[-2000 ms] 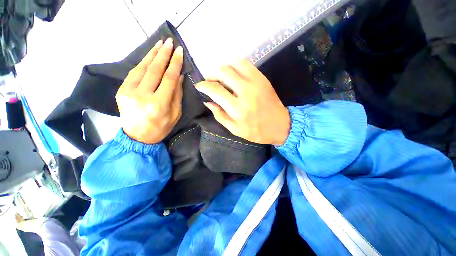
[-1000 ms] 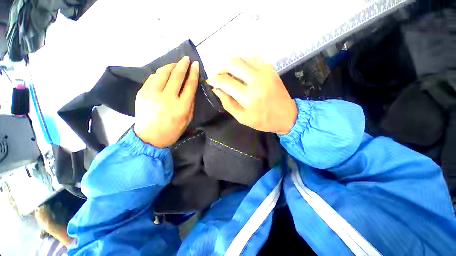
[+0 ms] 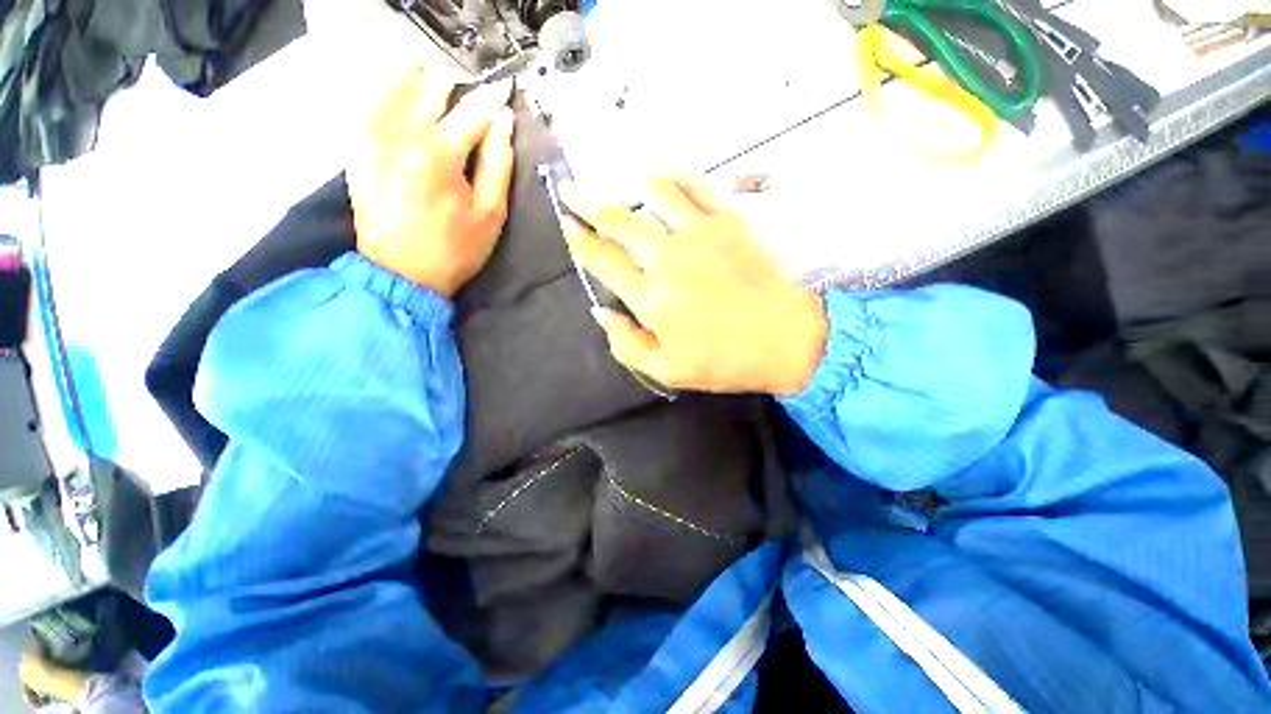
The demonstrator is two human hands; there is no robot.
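Observation:
A dark garment body runs from the lap up to the sewing machine head at top centre. Yellowish stitching shows on its lower folds. A pale strip, perhaps the zipper, lies along its right edge. My left hand lies on the cloth's upper left part, fingertips close to the machine, fingers nearly together. My right hand is at the right edge, its fingertips on the pale strip and cloth edge. Whether either hand pinches the cloth is hard to tell.
Scissors with green and yellow handles lie at upper right, beside dark spare zippers. A pale ruler runs along the table edge. Dark cloth is piled at upper left and at right. Part of a person shows at lower left.
The view has shifted, bringing the machine head and scissors into sight. The garment's upper end now lies at the machine. My left hand is further up the picture; the right hand remains at the cloth edge.

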